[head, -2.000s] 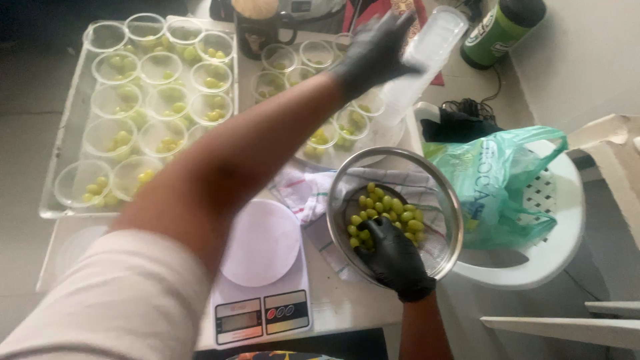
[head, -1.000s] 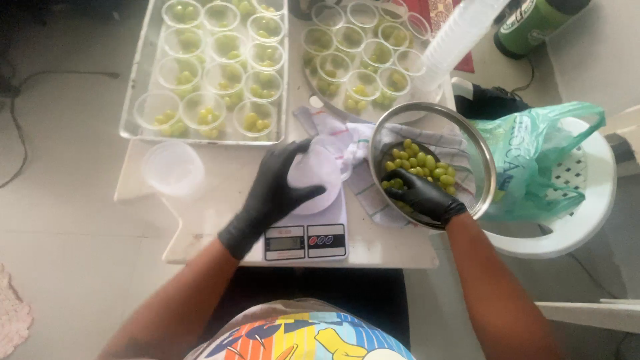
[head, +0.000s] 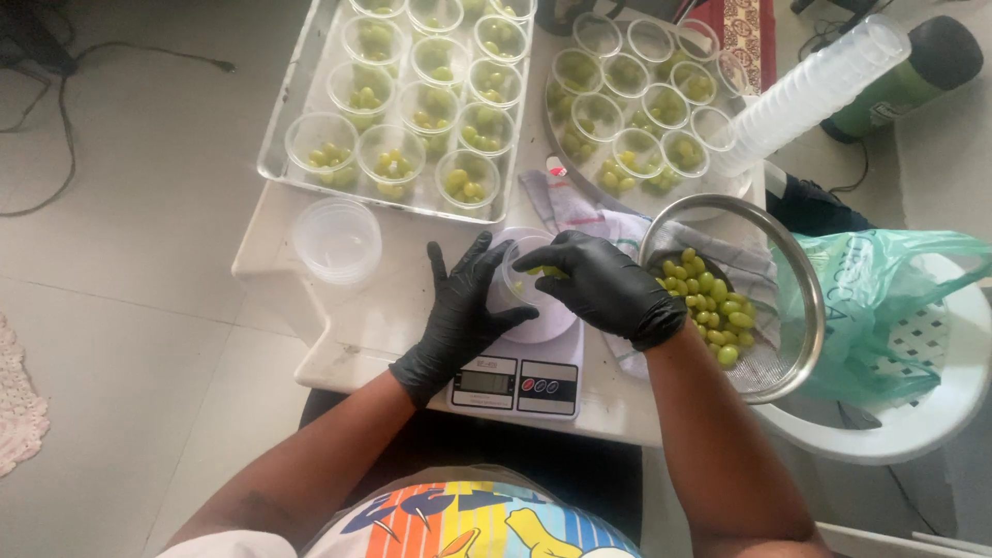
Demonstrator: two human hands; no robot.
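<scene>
A clear plastic cup stands on the round plate of a white digital kitchen scale. My left hand, in a black glove, is beside the cup with its fingertips near the rim; whether it grips the cup is unclear. Over the cup's mouth, my gloved right hand holds green grapes between its fingers. More green grapes lie in a metal mesh strainer at the right, on a striped cloth.
A rectangular metal tray and a round tray hold cups of grapes. A tall stack of clear cups leans at the back right. Some nested cups stand at the left. A green plastic bag lies on a white chair.
My right hand has moved left from the grapes in the strainer to the cup on the scale, carrying grapes. The left hand, earlier at the cup stack, is now beside the scale's cup.
</scene>
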